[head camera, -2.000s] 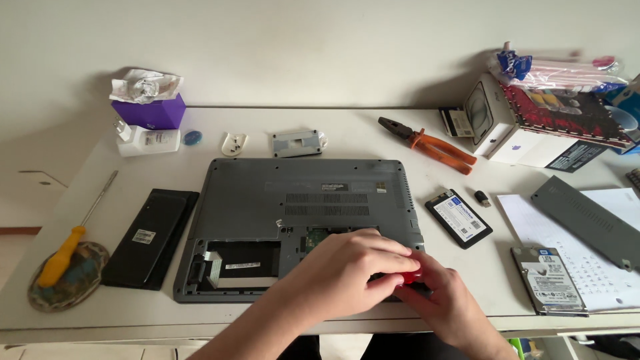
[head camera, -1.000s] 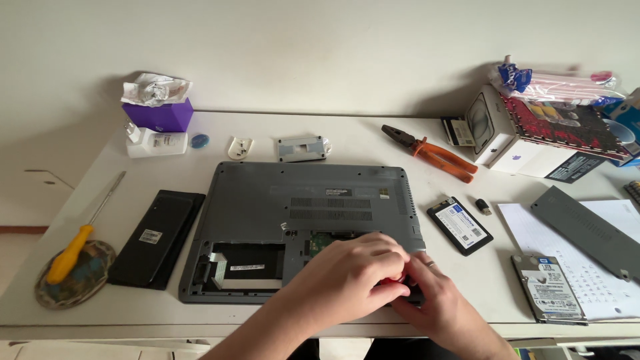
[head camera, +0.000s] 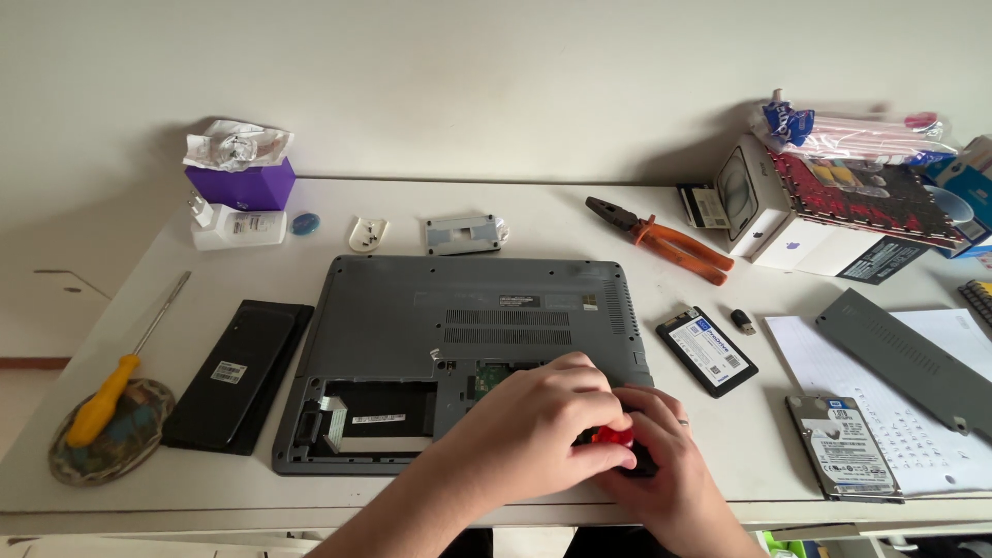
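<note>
A grey laptop lies upside down on the white desk, its drive bay uncovered at the lower left and part of a green circuit board showing near the middle. Over its lower right corner, my left hand pinches a small red translucent object between thumb and fingers; it may be a screwdriver handle. Close against it, my right hand curls around the same corner, with a ring on one finger. What the right fingertips touch is hidden. Right of the laptop lies a solid-state drive.
Combination pliers, a USB dongle, a hard disk drive and a grey cover panel on paper lie to the right. A yellow-handled screwdriver, a black phone and a white holder with screws are left and behind.
The red object shows more plainly between the fingers than one second ago. Both hands stay at the laptop's lower right corner, with only small finger shifts.
</note>
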